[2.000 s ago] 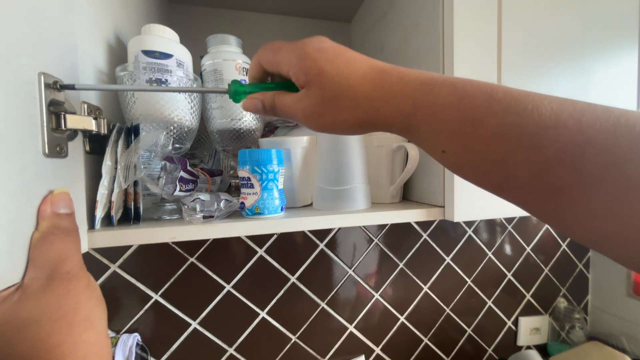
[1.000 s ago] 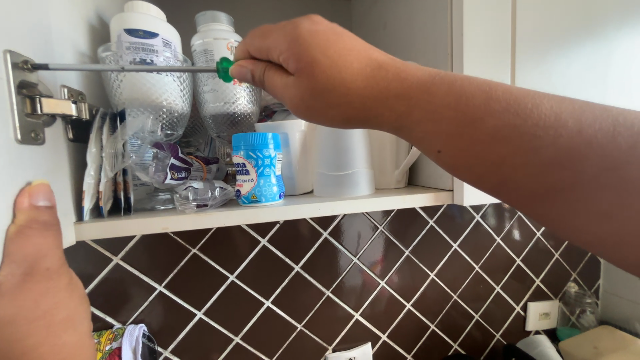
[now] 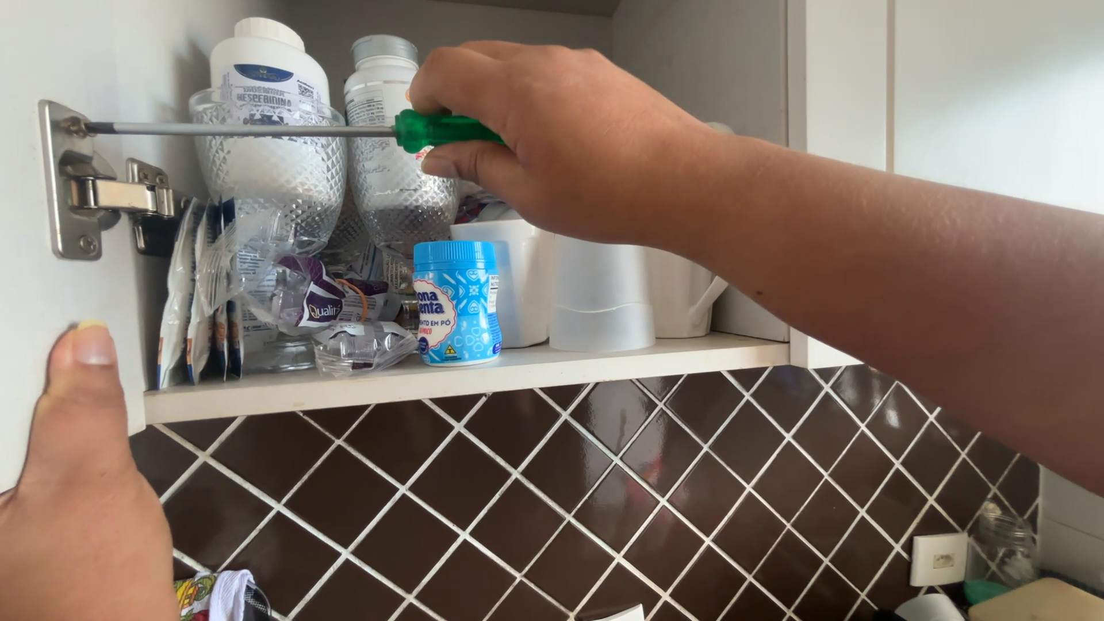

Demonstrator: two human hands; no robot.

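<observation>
My right hand [image 3: 552,129] grips the green handle of a screwdriver [image 3: 250,129], its long metal shaft pointing left. The tip meets the upper screw of a metal concealed hinge [image 3: 73,181], fixed to the inner face of a white cabinet door [image 3: 34,345]. A lower screw shows in the same plate, and the hinge arm reaches to the cabinet side. At the lower left, my left hand [image 3: 86,483] holds the door's edge with the thumb on its inner face; its other fingers are hidden.
On the cabinet shelf [image 3: 466,384] stand textured glass goblets [image 3: 272,172] with white bottles in them, upright packets [image 3: 194,302], a plastic bag [image 3: 362,345], a blue jar [image 3: 457,302], a frosted cup [image 3: 601,297] and white mugs [image 3: 690,293]. Below are brown wall tiles [image 3: 535,483] and a socket [image 3: 938,559].
The screwdriver tip stays at the hinge's upper screw. My right hand's fingers have shifted on the handle, and more of the green handle shows now than one second ago. The view has shifted slightly.
</observation>
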